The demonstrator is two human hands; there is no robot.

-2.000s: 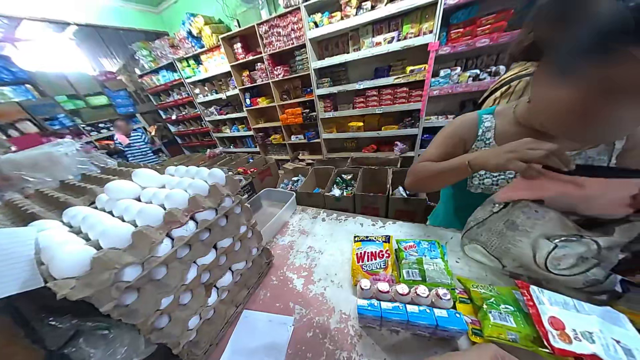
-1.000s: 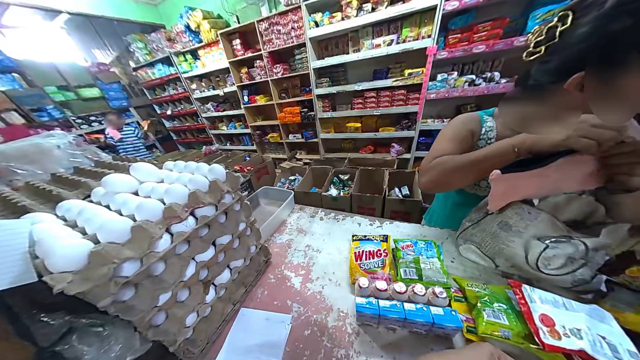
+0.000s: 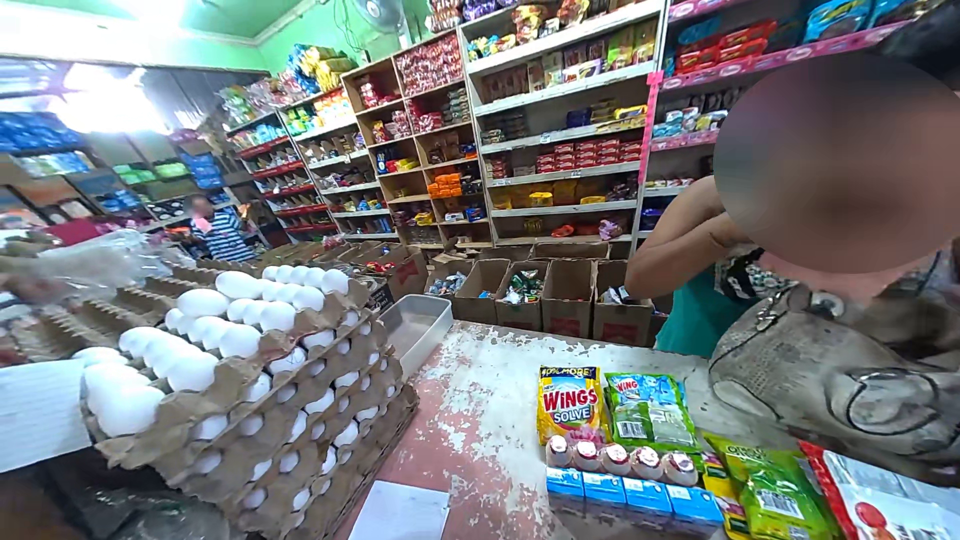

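Neither my left hand nor my right hand shows. On the worn counter stand a yellow Wings Solve detergent pouch and a green and blue Wings pouch. In front of them is a row of small bottles with pale red caps, behind blue and white packs. To their right lie a green packet and a red and white packet. A grey handbag rests at the right, before a person in a teal top. Stacked cardboard trays hold white eggs at left.
A clear plastic bin stands behind the counter's left part. White paper lies at the near edge. Cardboard boxes line the floor below stocked shelves. Another person in a striped shirt is far left.
The person across the counter has raised their arms, and their hands are no longer distinct above the handbag. A bit of skin at the bottom edge in the earlier frames is out of sight.
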